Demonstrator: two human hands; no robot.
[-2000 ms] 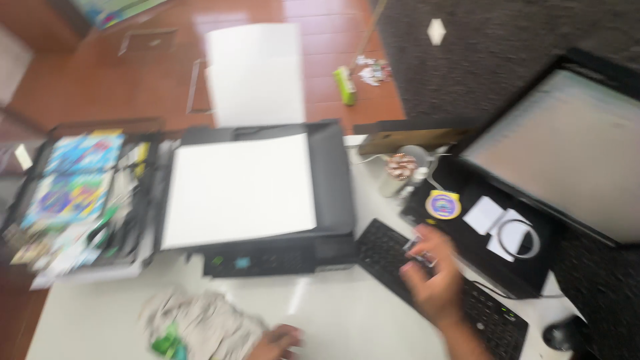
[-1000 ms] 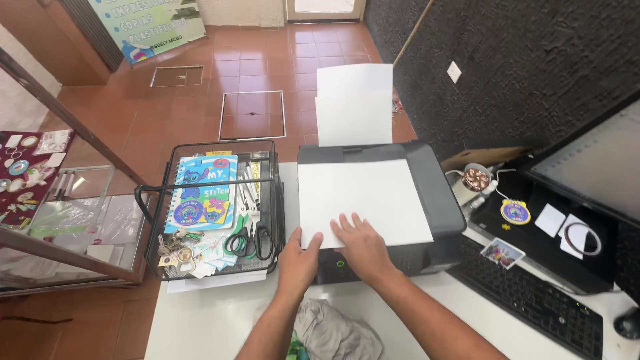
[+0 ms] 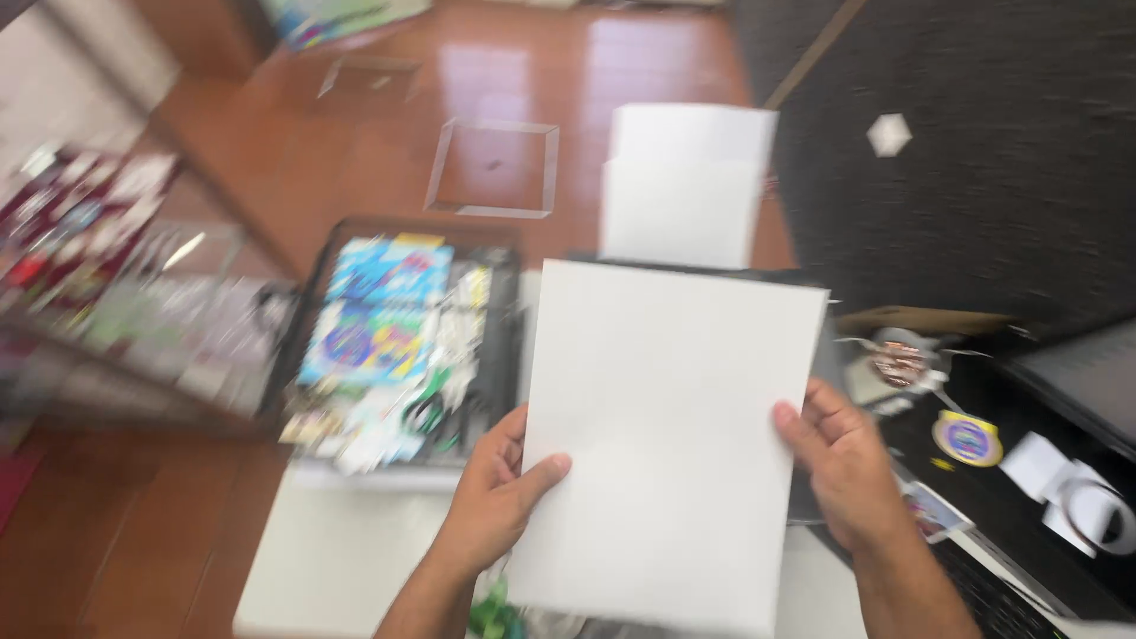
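Both of my hands hold a stack or sheet of white paper [image 3: 666, 426] by its side edges, raised above the table. My left hand [image 3: 506, 488] grips the left edge, thumb on top. On the right edge, my right hand [image 3: 843, 461] has its thumb on the face and its fingers behind. Beneath and behind the paper is a black printer [image 3: 806, 506], mostly hidden. More white paper [image 3: 683, 186] stands up in the feed at its back. A cloth [image 3: 612, 626] and something green [image 3: 495, 608] show below the paper's lower edge.
Left of the printer, a black tray [image 3: 506, 355] holds a colourful notebook [image 3: 382, 302] and scissors [image 3: 426, 408]. At right are a black keyboard [image 3: 994, 586], a small photo [image 3: 936, 513], a round sticker [image 3: 967, 439], a tape roll [image 3: 1096, 515] and a monitor [image 3: 1083, 364]. A glass display case [image 3: 204, 328] stands far left.
The white paper lay on the printer with my hands at its lower edge a second ago. Now it is lifted, with one hand on each side. The view has shifted.
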